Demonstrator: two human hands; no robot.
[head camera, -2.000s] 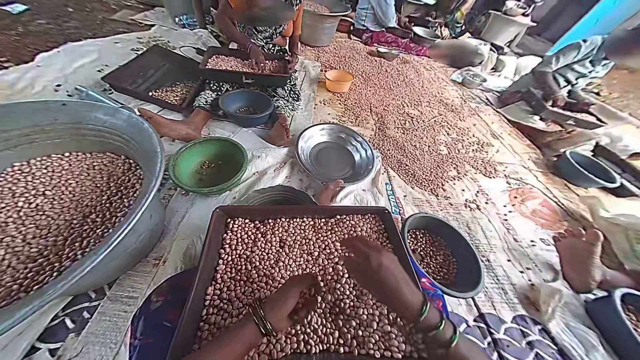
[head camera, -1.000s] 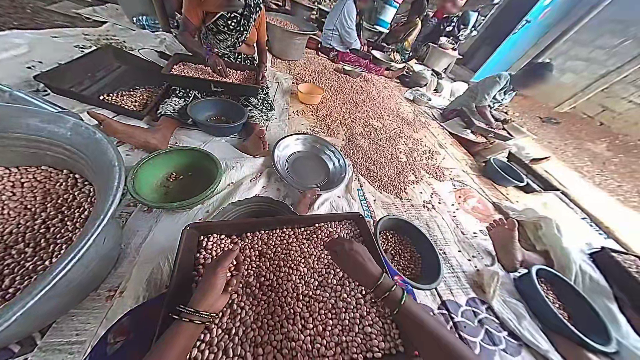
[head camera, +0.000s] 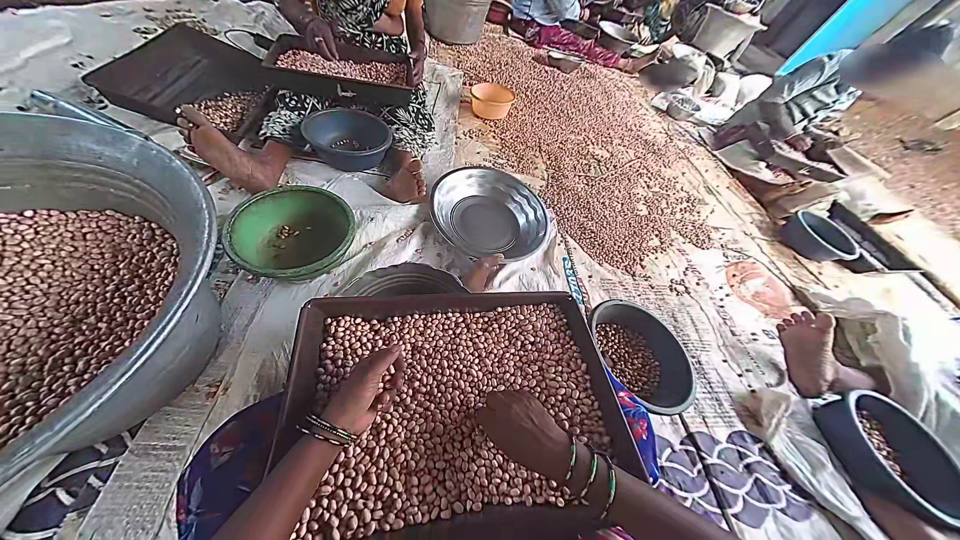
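Note:
A dark rectangular tray (head camera: 304, 337) full of brownish-pink nuts or beans (head camera: 442, 375) rests across my lap. My left hand (head camera: 367, 394) is over the left part of the nuts, fingers curled and raised a little; whether it holds any is not clear. My right hand (head camera: 521, 427) is palm down at the nuts right of centre, its fingertips hidden beneath it. Beside the tray's right edge is a dark grey bowl (head camera: 675, 375) partly filled with similar nuts. A large metal tub (head camera: 199, 300) at the left holds many more.
Ahead are a green bowl (head camera: 251, 255), a shiny steel bowl (head camera: 529, 217) and an orange bowl (head camera: 493, 101). Another person (head camera: 322, 34) works at a dark tray (head camera: 337, 88) opposite. Nuts are spread across the sheet (head camera: 622, 165) beyond. At the right lie a bare foot (head camera: 808, 352) and another bowl (head camera: 930, 465).
My right hand has moved down over the nuts from higher in the tray. My left hand was lower in the tray two seconds ago. The view has shifted somewhat.

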